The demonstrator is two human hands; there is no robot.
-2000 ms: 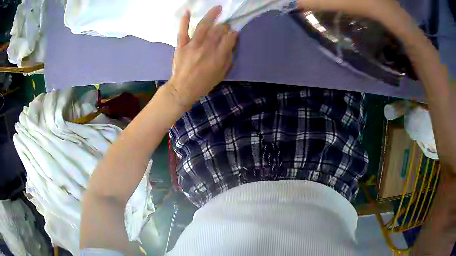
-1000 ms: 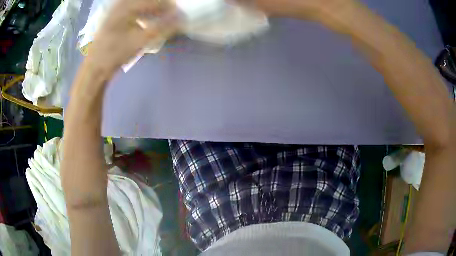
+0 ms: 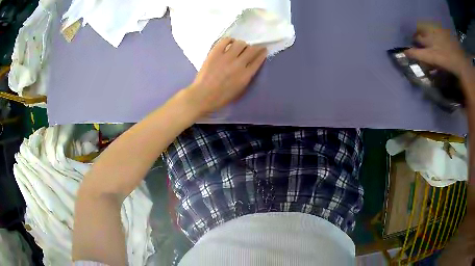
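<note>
A white garment piece lies on the lavender-grey table cover at the top of the view and runs out of the frame. My left hand rests at its near edge, fingers on a folded-over part; whether they pinch the cloth is hard to tell. My right hand is at the right side of the table, closed around the top of the dark, shiny steam iron. The iron is blurred and its handle is hidden by the hand. The iron is apart from the cloth.
A small tan patch lies by the cloth's left end. Heaped white garments are at lower left, with more white cloth above. A yellow wire rack with white cloth and a cardboard-like panel stand at lower right.
The cloth, blurred between both hands a second ago, now lies spread on the table. My left hand has come down onto its edge. My right hand has moved right and taken hold of the iron.
</note>
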